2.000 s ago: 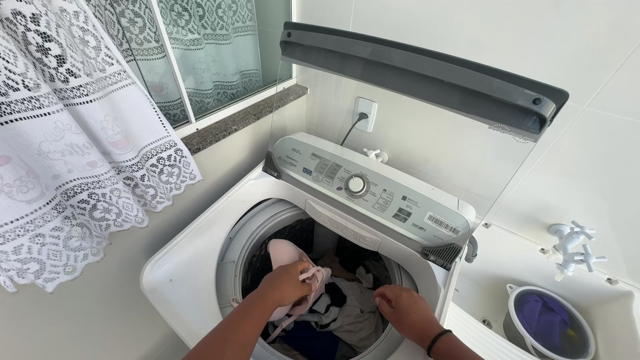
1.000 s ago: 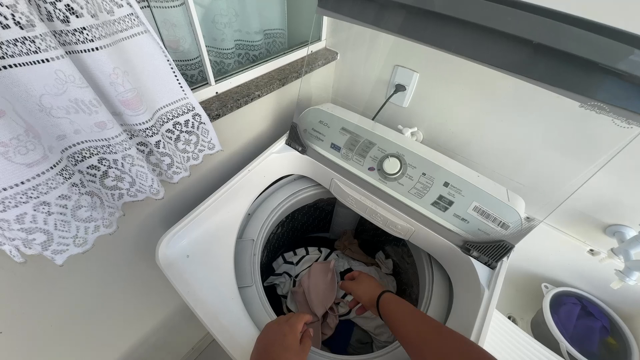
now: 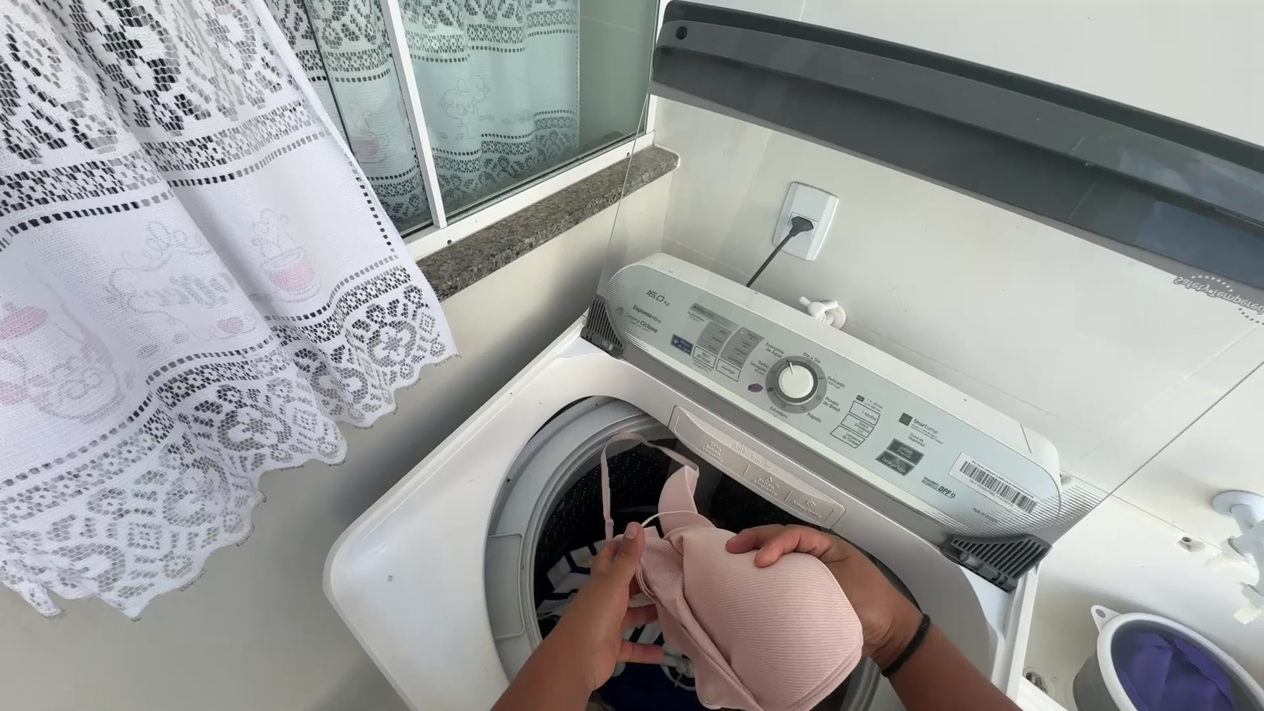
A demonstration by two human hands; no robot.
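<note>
A pink ribbed bra [image 3: 755, 612] is held up over the open drum of a white top-loading washing machine [image 3: 425, 533]. My left hand [image 3: 607, 612] grips its left edge near a strap, thumb on top. My right hand [image 3: 839, 573], with a black band at the wrist, holds the far right side of the cup. One thin strap loops up toward the drum's rim. Below, partly hidden by the bra and my hands, striped and dark clothes [image 3: 568, 588] lie in the drum.
The machine's clear lid with its dark grey edge [image 3: 948, 128] stands raised behind the control panel [image 3: 790, 380]. A white lace curtain [image 3: 197, 326] hangs at left beside a granite sill [image 3: 543, 217]. At lower right, a tub [image 3: 1106, 667] holds purple cloth [image 3: 1170, 676].
The pink bra, low over the drum's clothes in the earlier frames, is now raised and spread between both hands. My right hand has moved onto its cup. The view has shifted.
</note>
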